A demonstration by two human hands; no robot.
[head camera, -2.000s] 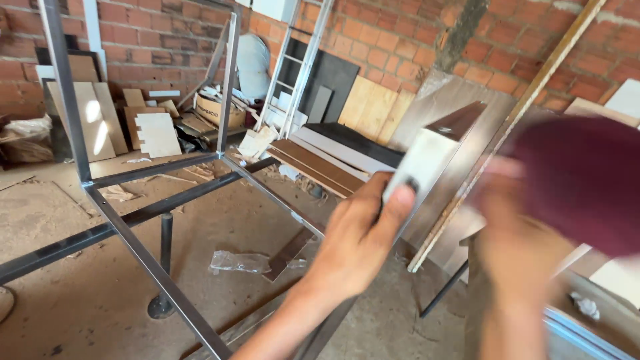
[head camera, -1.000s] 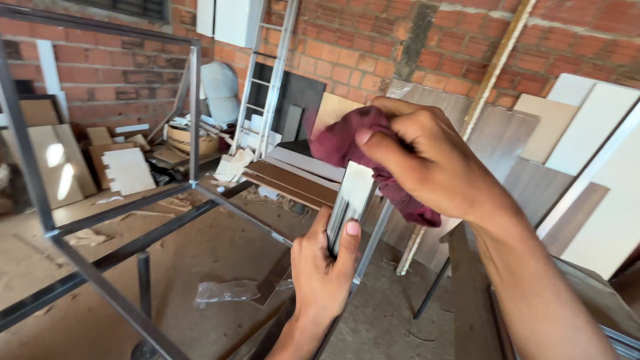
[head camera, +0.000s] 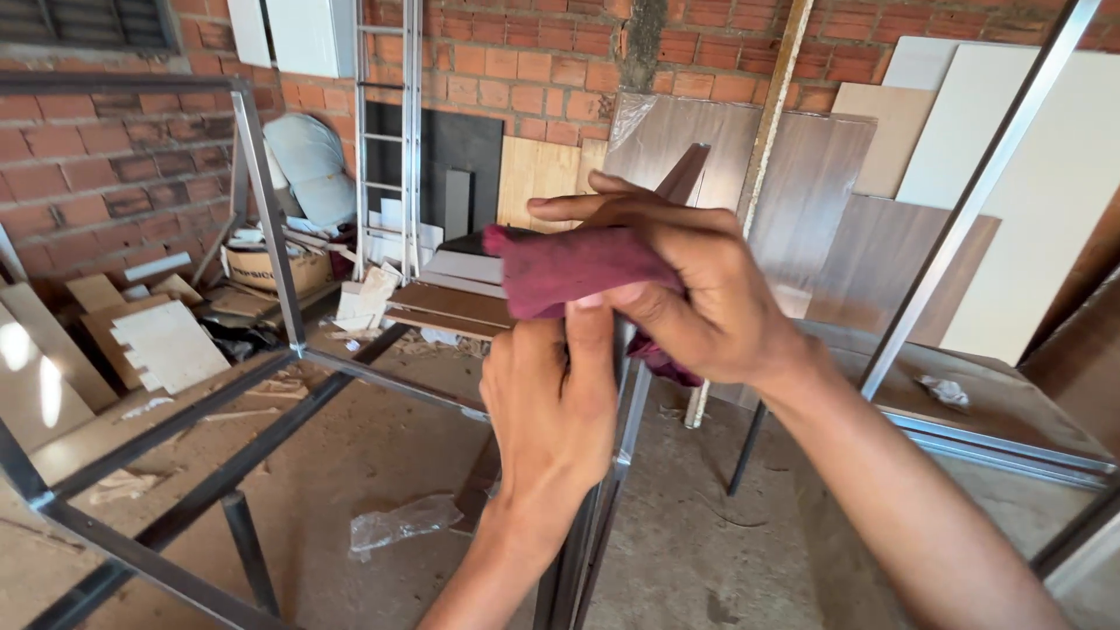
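A maroon cloth [head camera: 577, 267] is gripped in my right hand [head camera: 700, 280], its fingers bent over the cloth and its thumb beneath. Just below and touching it, my left hand [head camera: 556, 402] is closed in a fist with the thumb up against the cloth. What the left hand holds is hidden by its fingers and the cloth; earlier frames show a flat metal piece there. A dark metal bar [head camera: 684, 173] rises behind the right hand, and metal tubing [head camera: 623, 429] runs down beside the left wrist.
A welded steel-tube frame [head camera: 175, 577] stands at the left. Behind are an aluminium ladder [head camera: 385, 136], wood panels [head camera: 691, 131] against the brick wall and a cardboard box [head camera: 278, 267]. Plastic film [head camera: 407, 522] lies on the floor. At the right, a panel surface [head camera: 989, 394] holds crumpled material.
The cloth, blurred and apart from the metal piece two seconds ago, came against it one second ago. Now the cloth and my right hand cover the piece.
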